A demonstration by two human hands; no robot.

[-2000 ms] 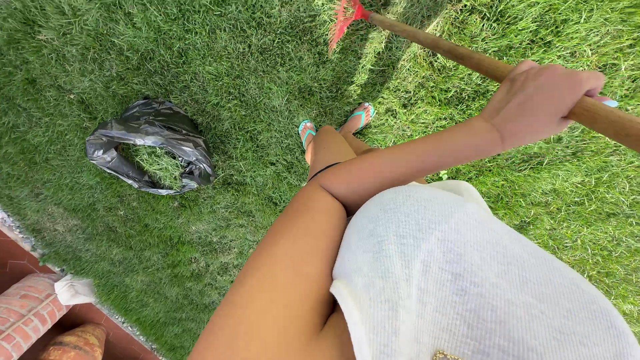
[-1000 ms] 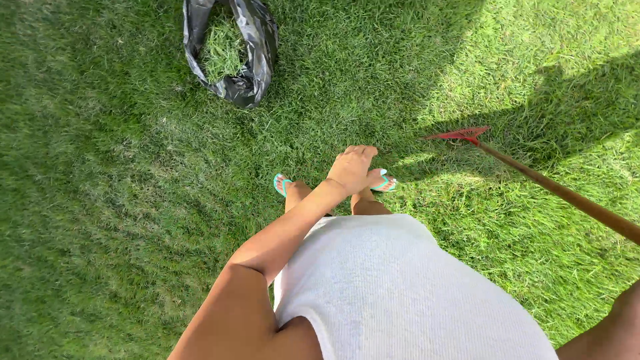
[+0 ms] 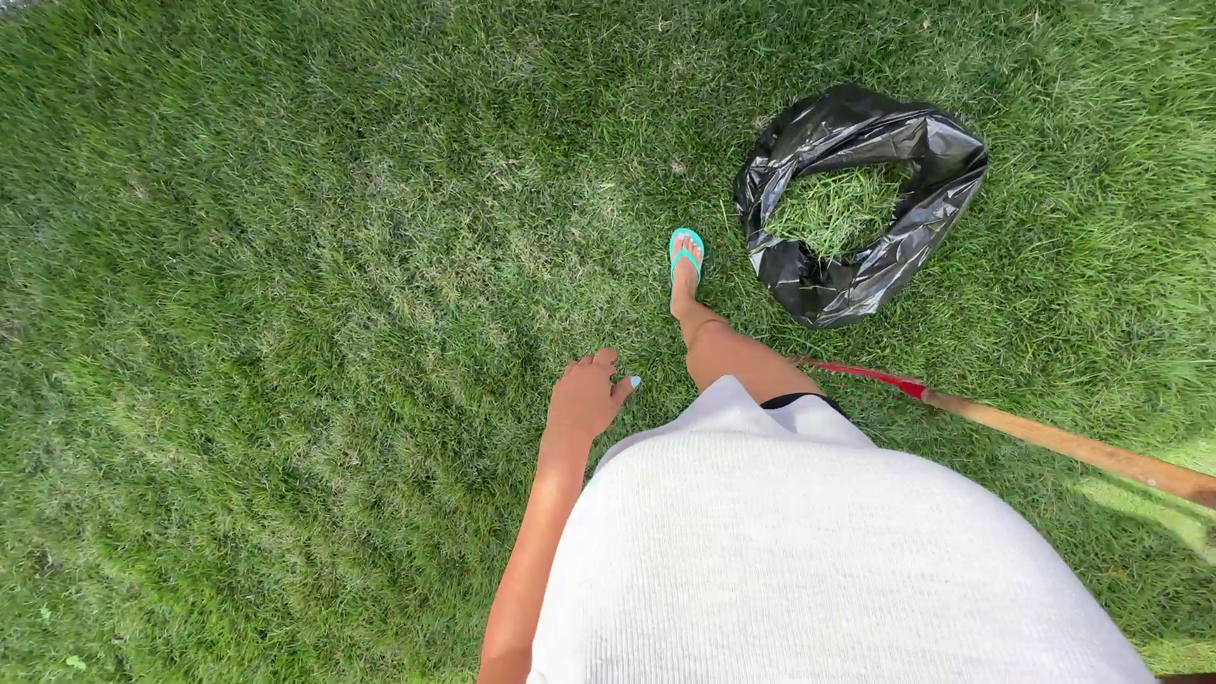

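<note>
My left hand (image 3: pixel 586 394) hangs over the lawn at my left side, fingers a little apart, holding nothing. My right hand is out of the frame. A rake with a red head (image 3: pixel 874 376) and a wooden handle (image 3: pixel 1073 442) slants in from the right edge; its head is low by my leg, and part of the tines is hard to make out. Beyond the rake, a black plastic bag (image 3: pixel 917 256) stands on the grass with its mouth spread wide. Cut grass (image 3: pixel 836 209) shows inside the bag.
Mown lawn (image 3: pixel 332 285) spreads all around, with some paler, thinner patches. My foot in a turquoise flip-flop (image 3: pixel 686 252) is on the grass just left of the bag. A sunlit strip of grass (image 3: pixel 1149 508) lies at the right edge.
My left hand, on the rake handle two seconds ago, is off it and now hangs at my left side. The view has shifted strongly, with the bag now at the right.
</note>
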